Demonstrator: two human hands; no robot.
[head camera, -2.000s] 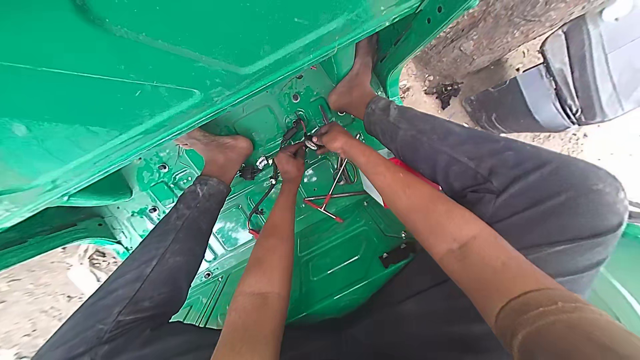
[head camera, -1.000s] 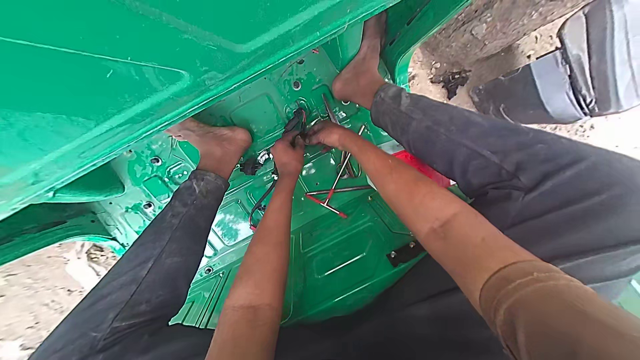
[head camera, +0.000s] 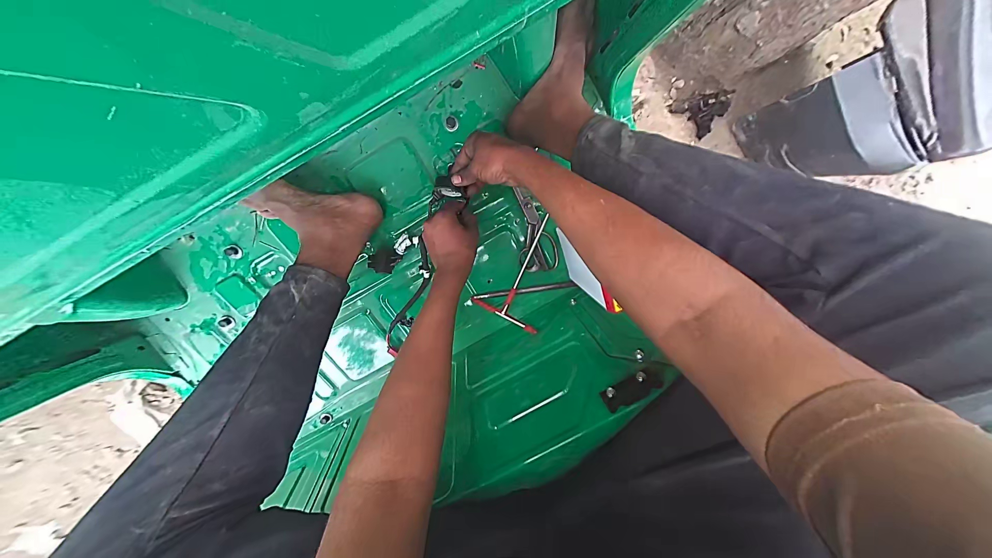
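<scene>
My left hand (head camera: 451, 239) is closed around a black wiring harness (head camera: 447, 191) above the green metal floor panel (head camera: 511, 395). My right hand (head camera: 490, 161) pinches at the upper end of the same harness, its fingertips close to the left hand's. The rest of the harness runs down beside my left wrist to a red end near the floor. A black connector (head camera: 382, 260) with a whitish piece lies left of my left hand. To the right lie scissors (head camera: 535, 232) and a T-handle wrench with red tips (head camera: 508, 308), crossed by a dark rod (head camera: 535, 290).
My bare feet (head camera: 329, 225) rest on the panel on both sides. A large green body panel (head camera: 139, 116) slopes over the upper left. A white and red object (head camera: 583, 267) lies partly under my right forearm. A black bracket (head camera: 632, 391) is bolted nearby. Dark padded pieces (head camera: 837, 116) lie outside on the ground.
My right hand has moved up along the harness, where it was lower beside my left hand a second ago. The scissors show more fully now.
</scene>
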